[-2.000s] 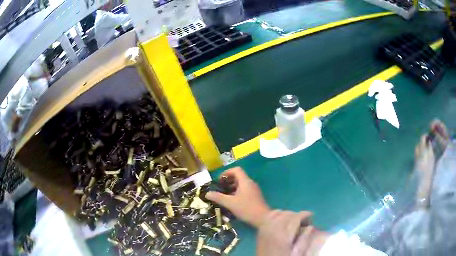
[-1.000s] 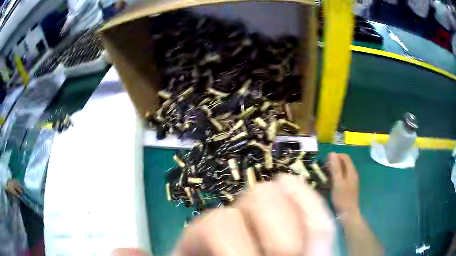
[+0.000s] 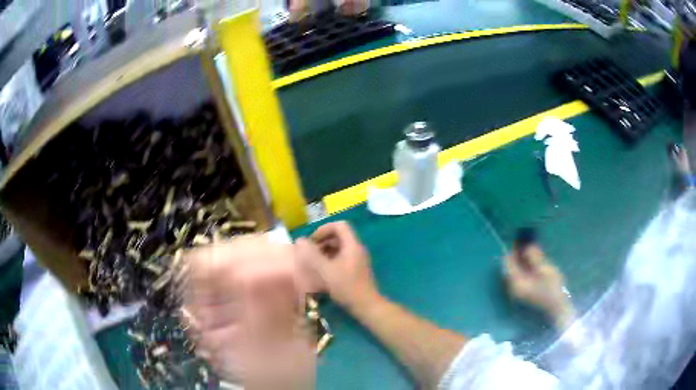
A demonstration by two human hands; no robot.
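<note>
Binder clips (image 3: 164,263) with black bodies and cream strips fill the open cardboard box (image 3: 53,236) and spill onto the green bench in front of it. My left hand (image 3: 248,308) is large and badly blurred in front of the spilled clips; its fingers and anything in them cannot be made out. My right hand (image 3: 339,259) is just right of it, by the box's front corner, with fingers curled. A dark spot shows between its fingers, but I cannot tell whether it is a held thing.
A whitish bottle (image 3: 417,171) stands on a wipe (image 3: 378,201) beside the yellow-edged conveyor (image 3: 366,107). Another wipe (image 3: 561,156) and a black gridded tray (image 3: 610,95) are farther right. Another person's hand (image 3: 538,282) holds a small dark thing. A yellow post (image 3: 263,114) adjoins the box.
The view turned left to the box, then back right. My left hand, out of view two seconds ago, is now over the spilled clips. The neighbour's hand has come nearer across the bench.
</note>
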